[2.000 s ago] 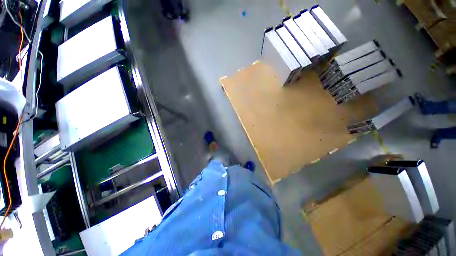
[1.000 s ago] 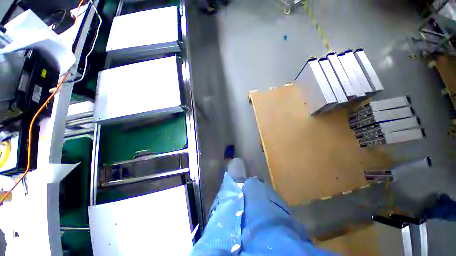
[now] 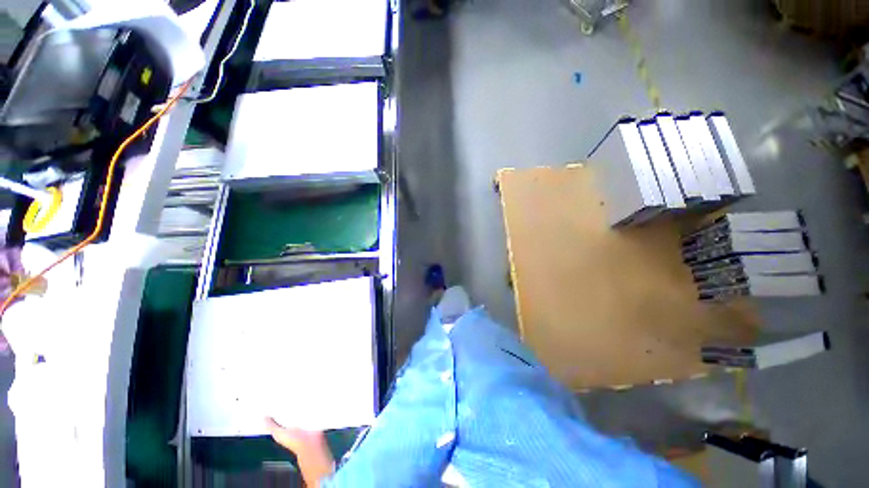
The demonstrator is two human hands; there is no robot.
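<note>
A white-topped rack-mount unit (image 3: pixel 284 357) lies flat on the conveyor, the nearest of three in view. My left hand (image 3: pixel 300 446) is at its near edge, with a digit over the top rim; its other fingers are partly hidden. My right hand is not in view. Two more white units (image 3: pixel 305 130) lie farther up the line. A green conveyor bed (image 3: pixel 300 225) shows between the nearest unit and the middle one.
A metal side rail (image 3: pixel 387 219) runs along the line. A white bench (image 3: pixel 67 381) with an orange cable (image 3: pixel 112 172) is at left. At right, a tan-topped pallet (image 3: pixel 562 276) bears rows of units on edge (image 3: pixel 672 162). More units (image 3: pixel 762 457) stand at the lower right.
The view has swung left, so the pallet sits farther right. My left hand has come into view at the nearest unit, which has moved forward and narrowed the gap to the green bed.
</note>
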